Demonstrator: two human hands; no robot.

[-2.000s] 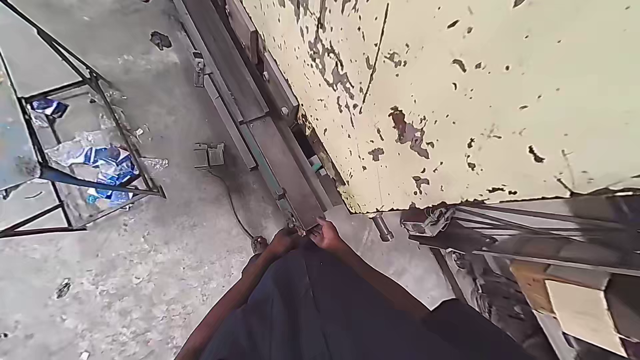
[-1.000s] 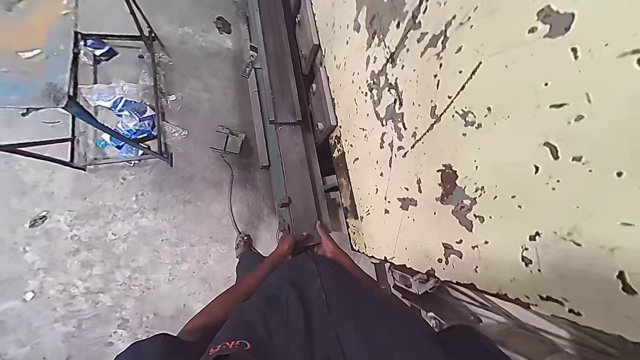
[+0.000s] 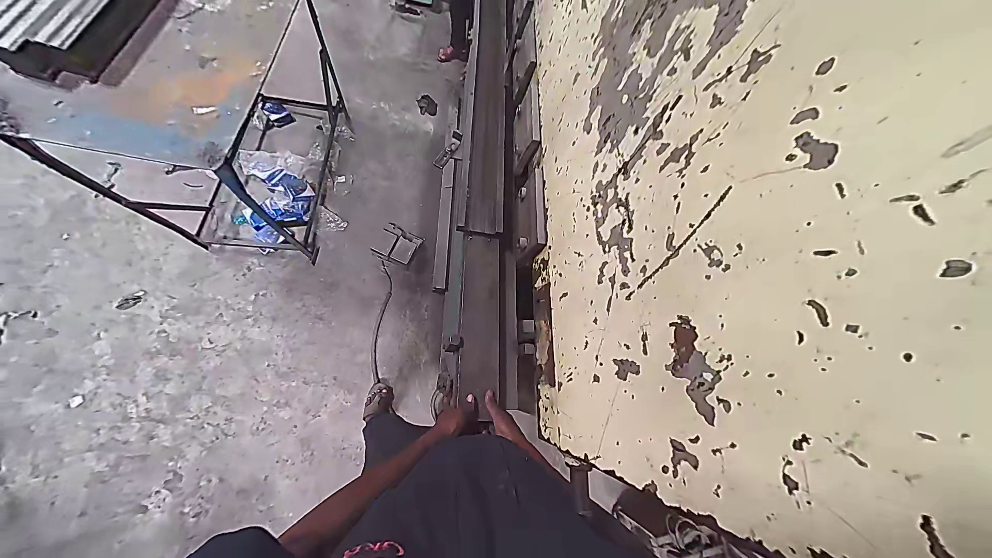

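Note:
A long grey metal channel [image 3: 480, 325] runs away from my waist, with a shorter length of channel [image 3: 484, 178] lying over its far part. My left hand [image 3: 457, 418] is at the left of its near end, thumb on top. My right hand [image 3: 502, 420] is at the right of the same end, thumb pointing forward. Both hands appear to hold this end, close together in front of my dark clothing; the undersides and most fingers are hidden. A small clamp-like metal piece [image 3: 452, 342] sits on the channel's left edge.
A large cream panel with peeling paint [image 3: 744, 256] stands close on the right. On the left are a metal-framed table [image 3: 147, 108] and blue and clear plastic wrappers [image 3: 283, 205]. A small metal stand [image 3: 403, 246] with a cable lies on the floor. Another person's foot [image 3: 449, 54] shows far ahead.
The view has turned and shifted, bringing the far end of the channels and another person's foot into sight. My hands stay at the near end of the channel.

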